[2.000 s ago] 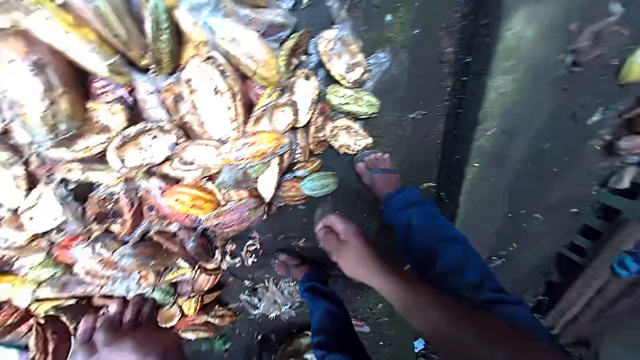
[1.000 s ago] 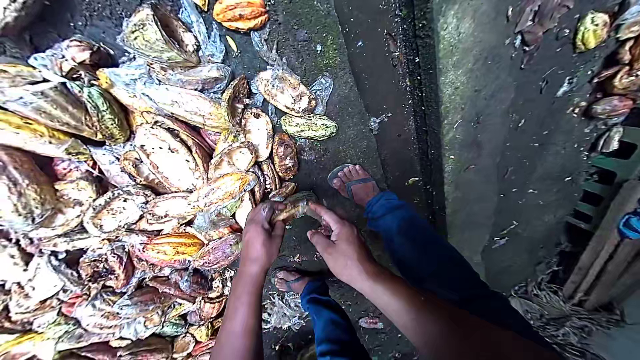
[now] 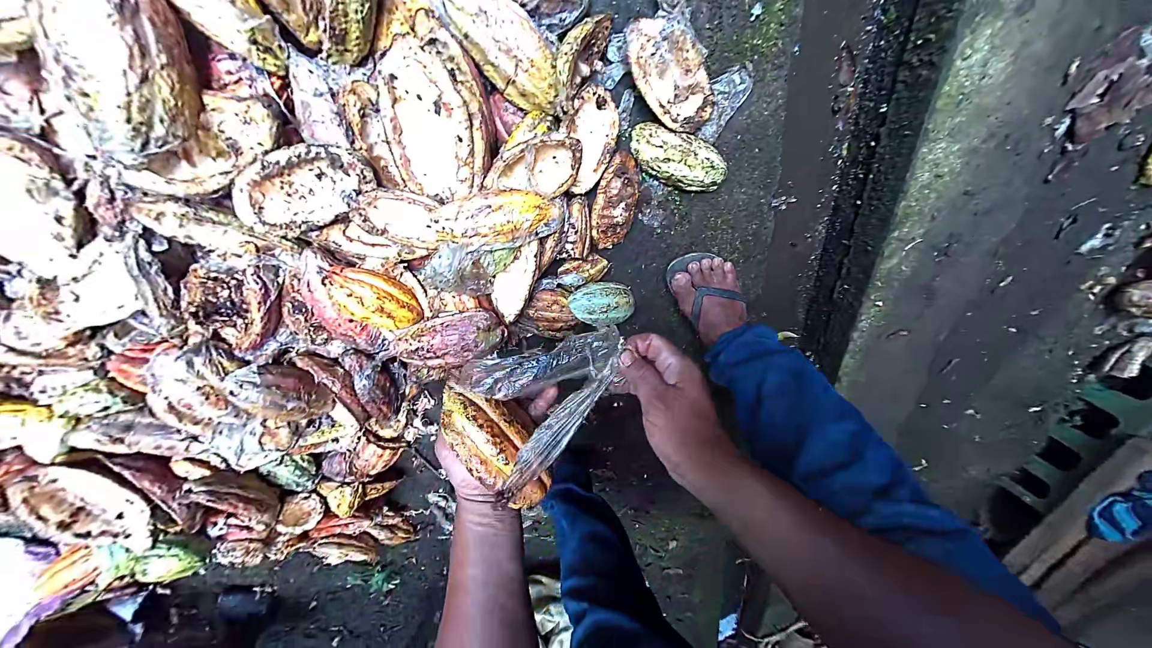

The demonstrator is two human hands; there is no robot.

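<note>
My left hand [image 3: 470, 468] holds a ridged yellow-orange cocoa pod [image 3: 490, 441] from below, most of its fingers hidden behind it. Just to the right, my right hand [image 3: 668, 391] pinches a torn clear plastic bag [image 3: 562, 369] between thumb and fingers. One strip of this plastic hangs down across the pod's right side, and another stretches left above it. A small green pod [image 3: 601, 303] lies on the ground above the plastic.
A large heap of opened and whole cocoa pods [image 3: 306, 189] fills the left. My sandalled foot [image 3: 711, 292] stands right of it, beside a dark groove [image 3: 855, 171] in the ground. A slatted green crate [image 3: 1071, 441] and boards [image 3: 1080, 549] are at the right edge.
One second ago both hands met at a small, unclear object near the heap. Now my left hand holds a yellow-orange pod, and my right hand has plastic stretched from it.
</note>
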